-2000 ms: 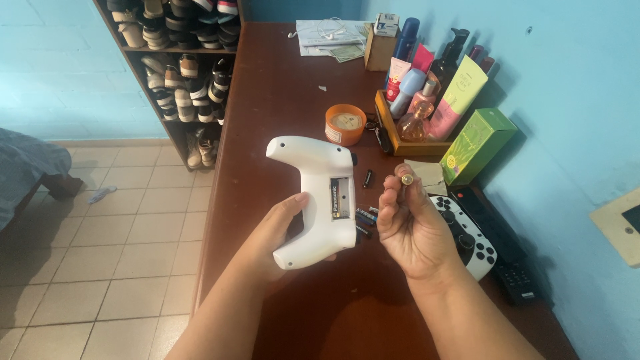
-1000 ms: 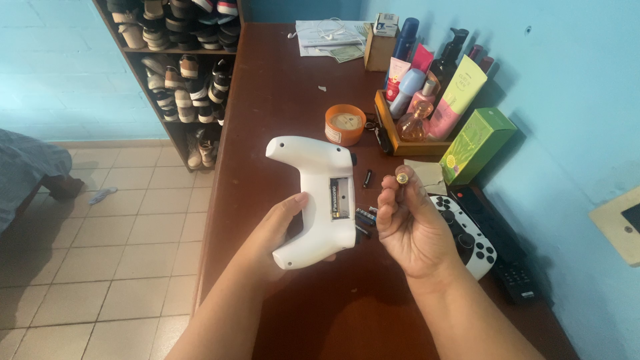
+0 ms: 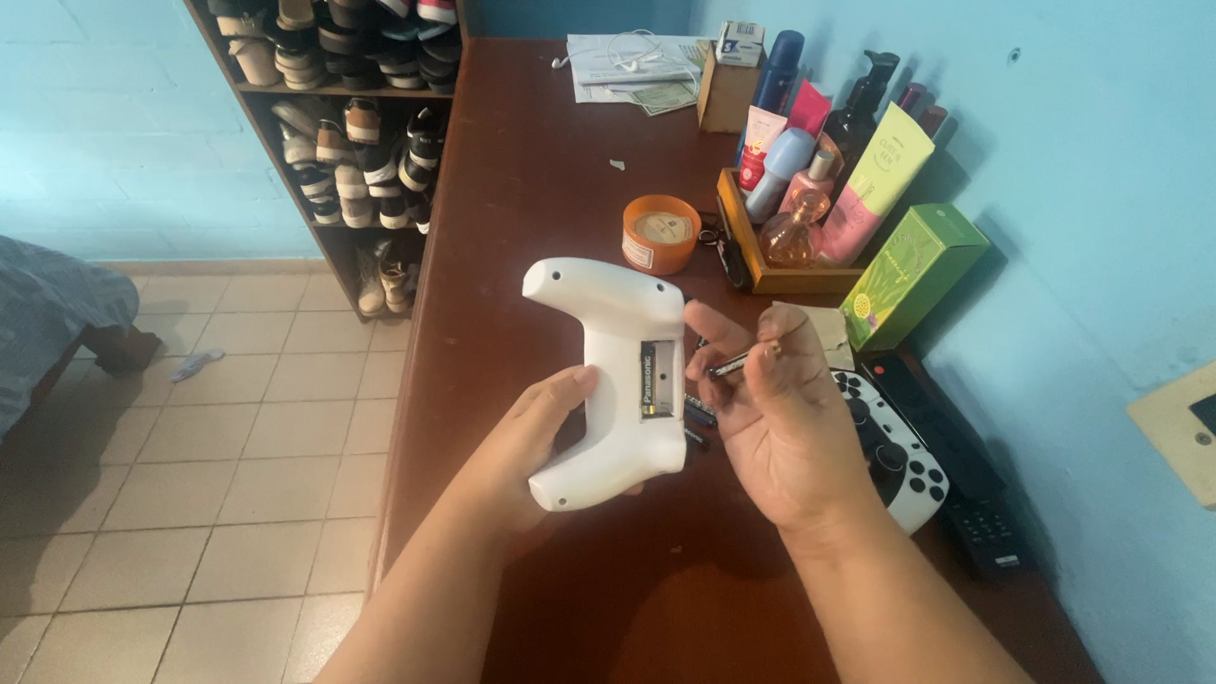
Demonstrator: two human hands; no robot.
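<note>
My left hand (image 3: 532,437) grips a white game controller (image 3: 613,380) by its middle, back side up. Its battery bay is uncovered, and one Panasonic battery (image 3: 649,380) lies in the bay's left side; the right side shows bare. Just right of the controller, my right hand (image 3: 769,408) holds a small cylindrical battery (image 3: 741,361) between thumb and fingers, lying slantwise. Several more batteries (image 3: 700,410) rest on the desk between the controller and my right hand, partly hidden. A second controller, white and black (image 3: 898,456), lies on the desk behind my right wrist.
On the brown desk (image 3: 532,171) stand an orange candle jar (image 3: 662,235), a wooden tray (image 3: 807,279) of bottles and tubes and a green box (image 3: 912,275). A black remote control (image 3: 988,532) lies near the wall. Papers with earphones (image 3: 632,71) lie at the back; a shoe rack (image 3: 342,228) stands left.
The battery in my right hand has turned from end-on to side-on, and the fingers have spread somewhat. My left hand and the controller have stayed about where they were.
</note>
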